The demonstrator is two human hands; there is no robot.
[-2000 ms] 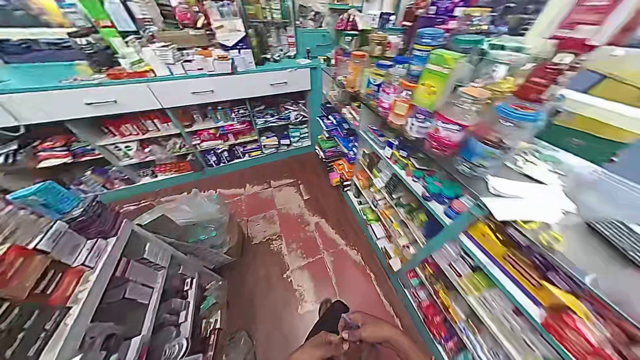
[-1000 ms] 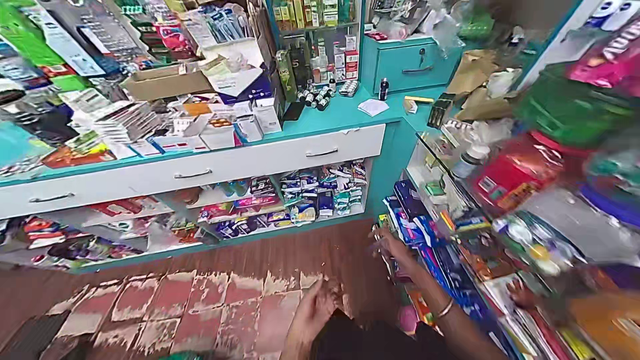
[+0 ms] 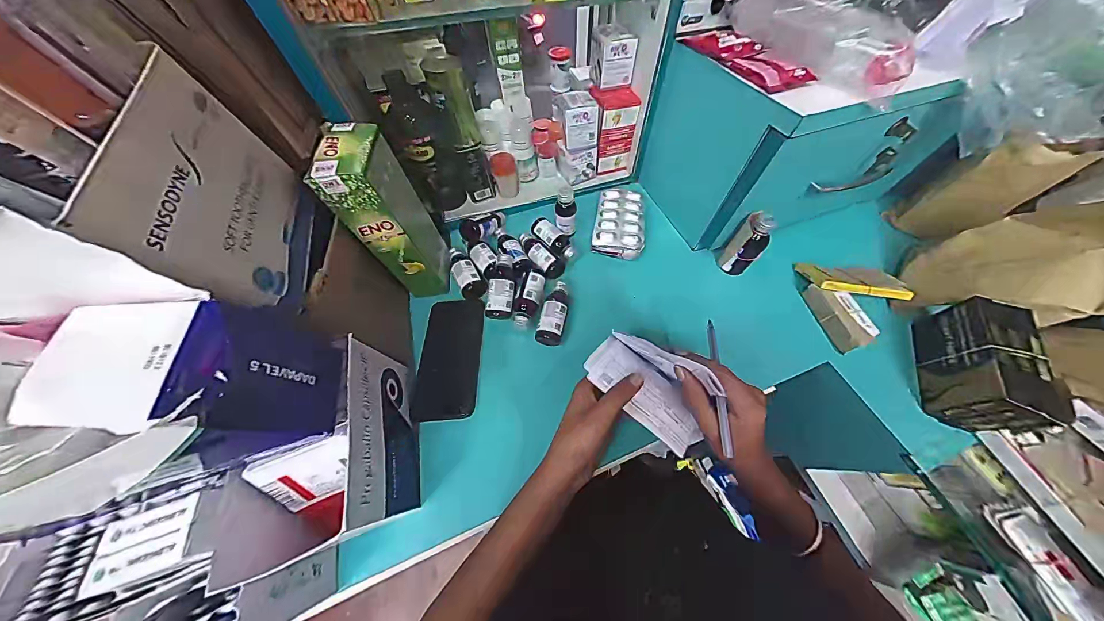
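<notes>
Over the front of a teal counter, my left hand (image 3: 591, 423) pinches the left side of a folded paper sheet (image 3: 647, 388) that bears writing. The sheet's right side is in my right hand (image 3: 724, 405), which also has a pen (image 3: 721, 388) between its fingers. Beyond the paper lie several small dark medicine bottles (image 3: 553, 315) with white labels, most of them tipped over. A blister pack of white tablets (image 3: 618, 222) rests behind them. To the left is a black smartphone (image 3: 447, 360), face up or down I cannot tell.
On the left stand an ENO carton (image 3: 379, 211), a Sensodyne cardboard box (image 3: 185, 172) and medicine boxes (image 3: 379, 431). A dark bottle (image 3: 747, 244), a small carton (image 3: 841, 317) and a strapped black box (image 3: 983, 362) are on the right. Teal drawers (image 3: 828, 147) border the counter's back.
The view has swung from the floor and shelves to the counter. My hands, apart one second ago with the right over the right-hand shelves, are now together at the folded paper, with a pen.
</notes>
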